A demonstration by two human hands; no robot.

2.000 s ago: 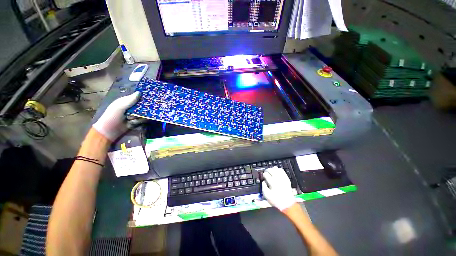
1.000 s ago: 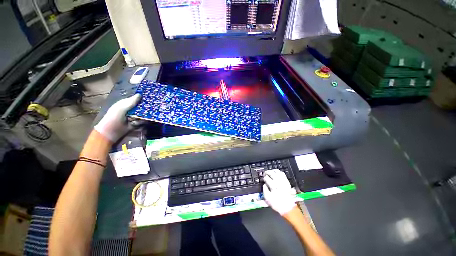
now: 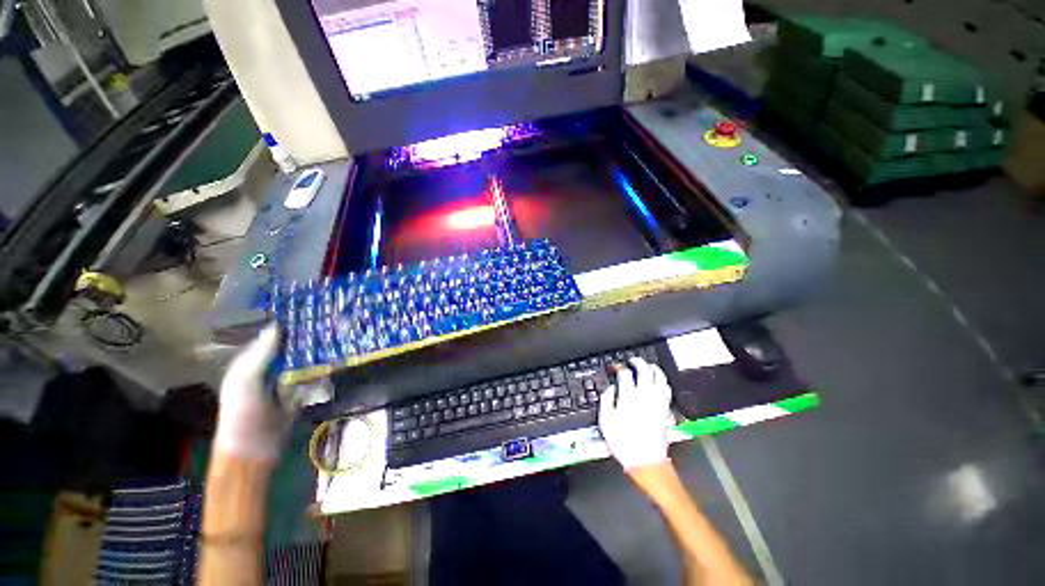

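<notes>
My left hand (image 3: 254, 395), in a white glove and slightly blurred, holds a blue circuit board (image 3: 430, 303) by its left end. The board is in the air in front of the machine's front lip, its right end higher than its left. My right hand (image 3: 636, 410), also gloved, rests on the right part of the black computer keyboard (image 3: 493, 414), fingers on the keys, holding nothing. The AOI machine's bay (image 3: 562, 195) is open, with red and purple light inside. The monitor (image 3: 413, 40) shows windows above it.
A mouse (image 3: 756, 349) lies right of the keyboard. A red emergency stop (image 3: 724, 134) is on the right shoulder, a white handheld device (image 3: 304, 188) on the left. Green stacks (image 3: 917, 109) stand at right. Striped blue board stacks (image 3: 143, 536) are low at left. Conveyor rails (image 3: 138, 172) run far left.
My left hand has moved down, and the board has turned so its left end is now lower. The view has shifted slightly. My right hand remains at the keyboard's right part.
</notes>
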